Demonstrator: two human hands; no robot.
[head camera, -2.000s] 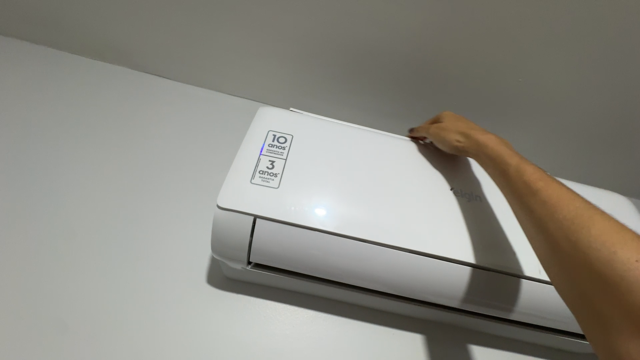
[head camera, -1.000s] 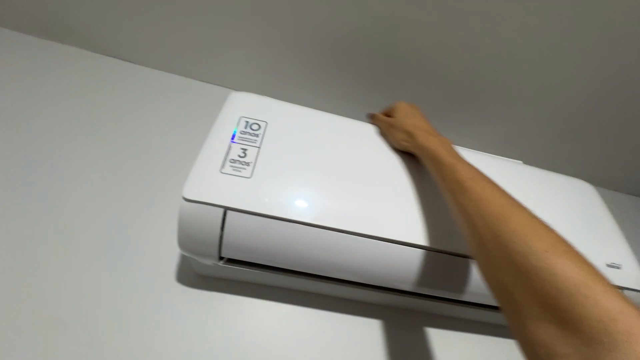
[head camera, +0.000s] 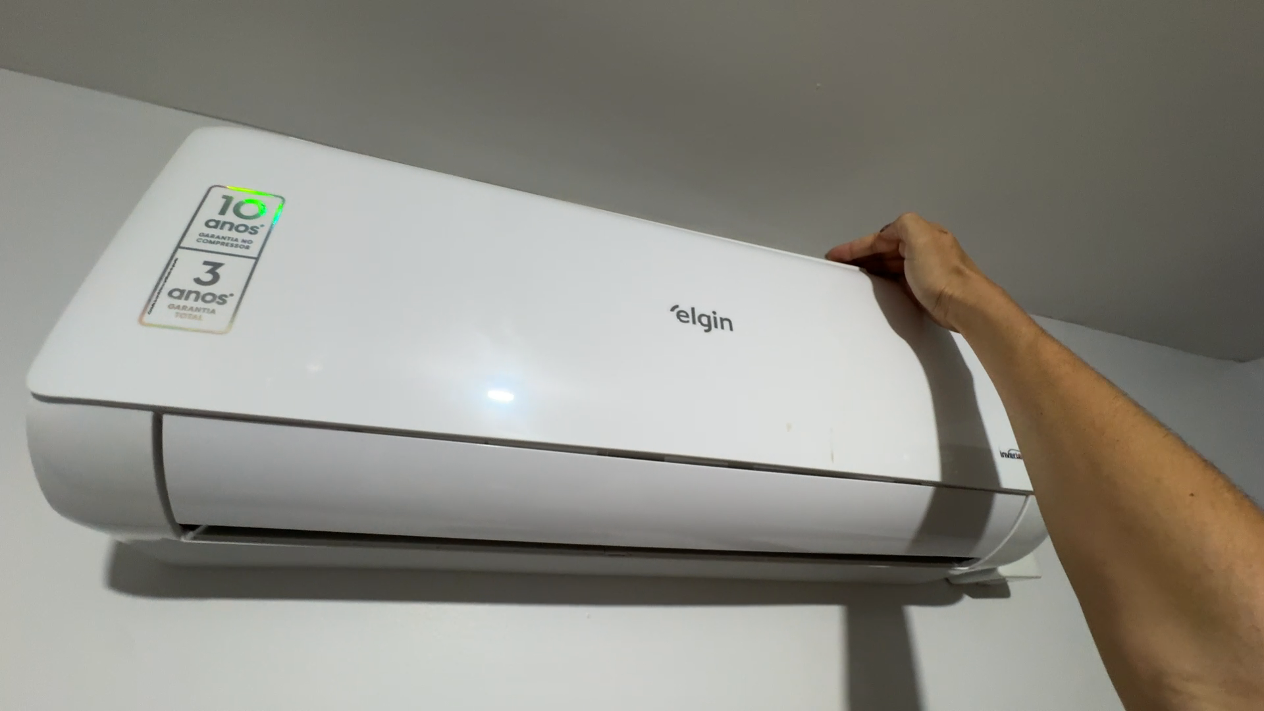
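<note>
A white Elgin split air conditioner indoor unit (head camera: 553, 296) is mounted high on the wall, with its glossy front panel lying against the body. My right hand (head camera: 913, 262) reaches up from the lower right and rests at the top edge of the unit, towards its right end. The thumb and fingers bend over that edge; whether they grip anything behind it is hidden. Below the panel, the long air flap (head camera: 592, 494) sits nearly closed, with a dark narrow slot under it. A printed sticker (head camera: 212, 259) is on the panel's left part. My left hand is out of view.
The grey ceiling (head camera: 691, 99) runs close above the unit. A pale wall (head camera: 444, 652) lies behind and below it, carrying the shadows of the unit and arm. At the lower right, a small white piece (head camera: 1017, 570) shows beside the unit's underside.
My right hand has moved rightward along the unit's top edge. The raised white strip seen at that edge earlier no longer shows there. The view has shifted.
</note>
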